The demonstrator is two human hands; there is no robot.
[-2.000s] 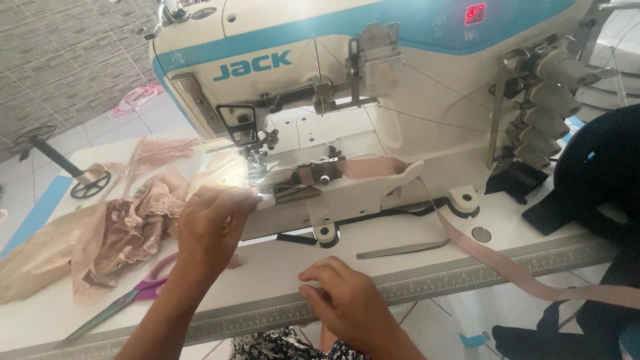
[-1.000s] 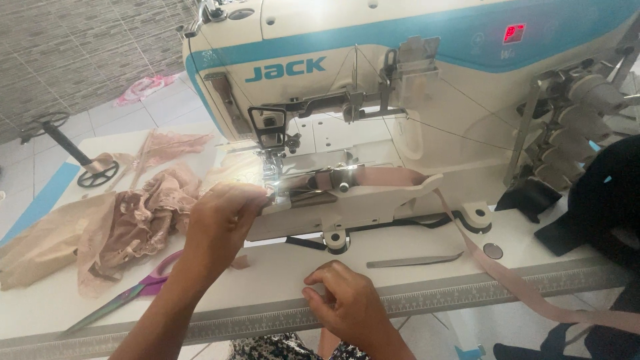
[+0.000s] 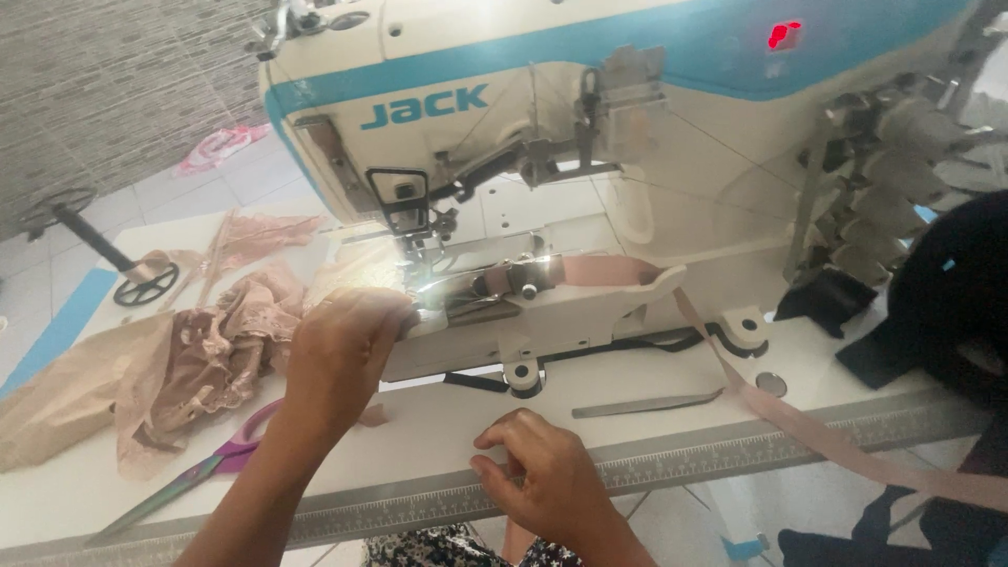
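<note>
A Jack industrial sewing machine (image 3: 504, 94) stands over the white table. My left hand (image 3: 346, 346) is at the lit needle area, its fingertips close together by the presser foot; glare and the fingers hide whether fabric is pinched there. A pink elastic-like band (image 3: 602, 270) runs through the metal binder folder (image 3: 512, 277) toward the needle, and its tail hangs over the table's right front. My right hand (image 3: 543, 472) rests at the front edge, fingers curled and apart, holding nothing. Crumpled pink lace-trimmed fabric (image 3: 228, 346) lies left of my left hand.
Purple-handled scissors (image 3: 213, 465) lie partly behind my left forearm. Metal tweezers (image 3: 646, 404) lie near the ruler strip (image 3: 669, 465) along the front edge. A spool stand (image 3: 102, 244) is at the left, thread tension parts (image 3: 866, 181) and black fabric (image 3: 945, 307) at the right.
The view has shifted somewhat. My left hand stays by the needle and my right hand by the front edge; nothing else has plainly changed.
</note>
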